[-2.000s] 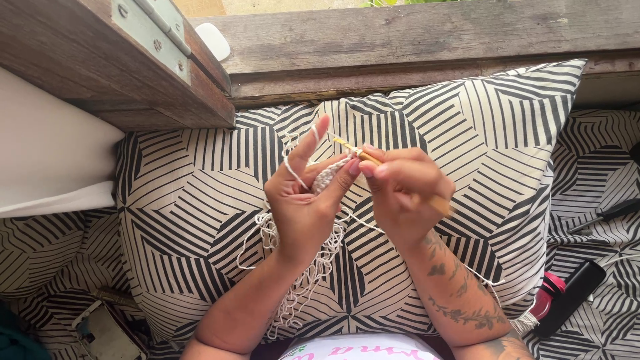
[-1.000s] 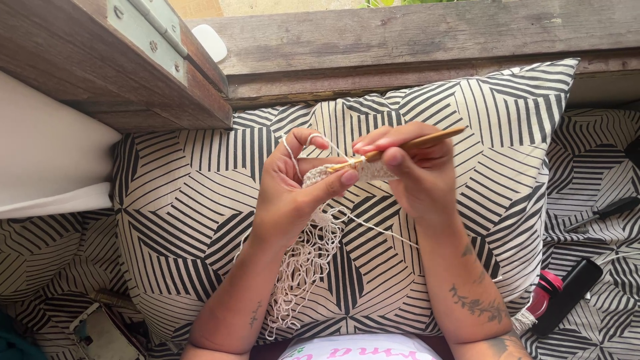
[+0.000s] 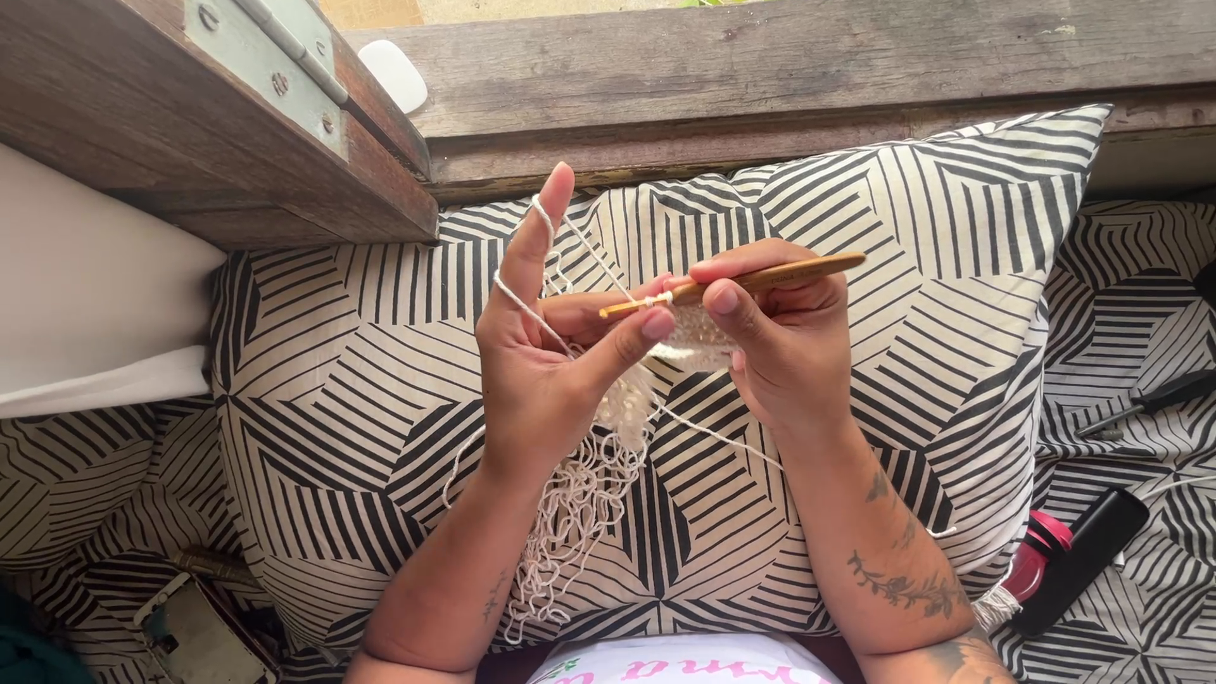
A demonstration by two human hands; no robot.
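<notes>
My right hand [image 3: 793,332] holds a wooden crochet hook [image 3: 793,274], its tip pointing left with pale loops around the shaft. Thumb and fingers of my left hand [image 3: 546,361] pinch the cream crocheted piece [image 3: 703,332] just under the hook, while the raised index finger carries the working yarn [image 3: 513,296]. Below the left hand hangs a tangle of crinkled cream yarn [image 3: 579,522], over a black-and-cream patterned cushion [image 3: 912,380]. One strand runs from the work down to the right forearm.
Beyond the cushion is a weathered wooden sill [image 3: 722,71], with a hinged wooden frame [image 3: 237,123] at upper left. A black cylindrical object [image 3: 1083,560] lies beside a pink item [image 3: 1035,560] at lower right, near a dark-handled tool [image 3: 1168,394]. A worn rectangular object [image 3: 204,632] is at lower left.
My left index finger, bent one second ago, now points up with yarn around it. The hook stays in my right hand, its tip still at the work.
</notes>
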